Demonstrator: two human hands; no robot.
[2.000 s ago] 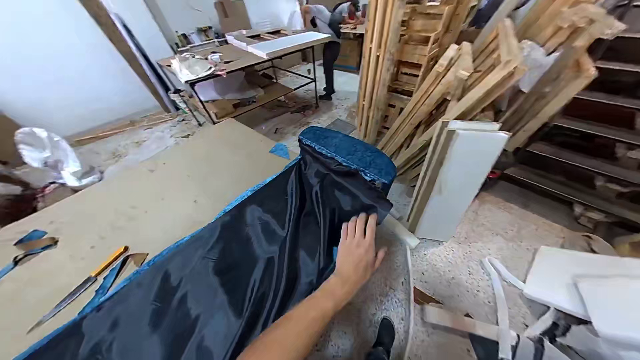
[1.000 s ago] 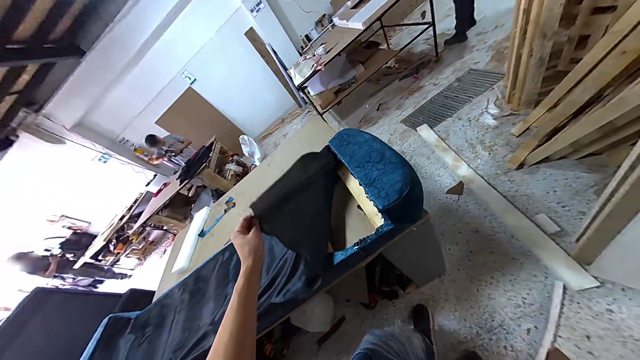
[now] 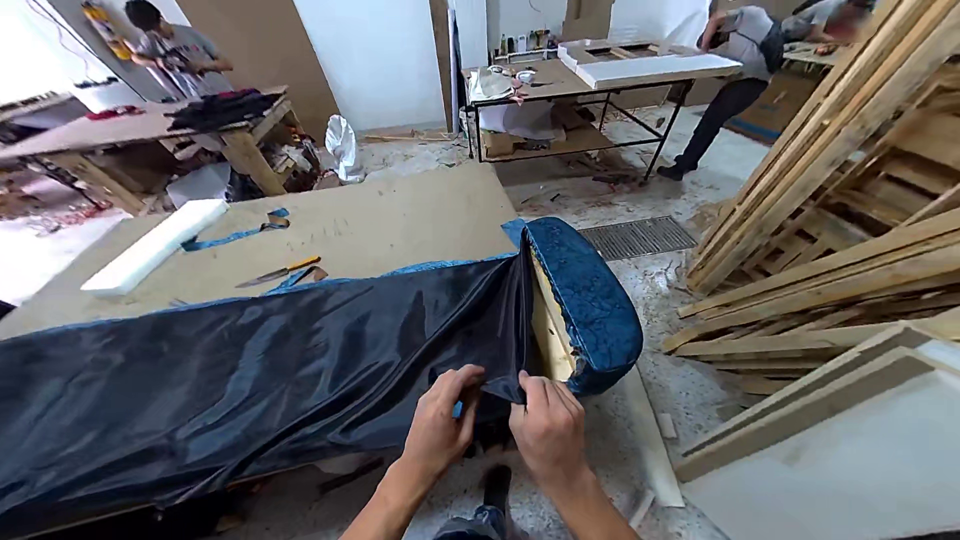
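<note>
A long upholstered furniture piece lies on the table, covered by black lining fabric (image 3: 300, 360) that is wrinkled near its right end. At that end is a rounded blue upholstered end (image 3: 589, 300), with a bare wooden edge (image 3: 551, 330) showing beside it. My left hand (image 3: 446, 412) pinches the near edge of the black fabric. Close to its right, my right hand (image 3: 546, 412) pinches the fabric's corner beside the wooden edge. Behind the piece, a knife with a yellow handle (image 3: 281, 271) lies next to blue fabric scraps (image 3: 296, 279).
The board tabletop (image 3: 390, 202) holds a white foam strip (image 3: 161, 247) and another blue scrap (image 3: 232, 238). Wooden frames (image 3: 825, 187) lean at the right, near a pale panel (image 3: 840, 450). One person (image 3: 180, 56) stands at the back left, another (image 3: 742, 67) bends at the back right.
Both hands now pinch the black fabric; one second ago only one hand showed, holding it up farther left. The fabric now covers more of the opening beside the blue end. The view has swung.
</note>
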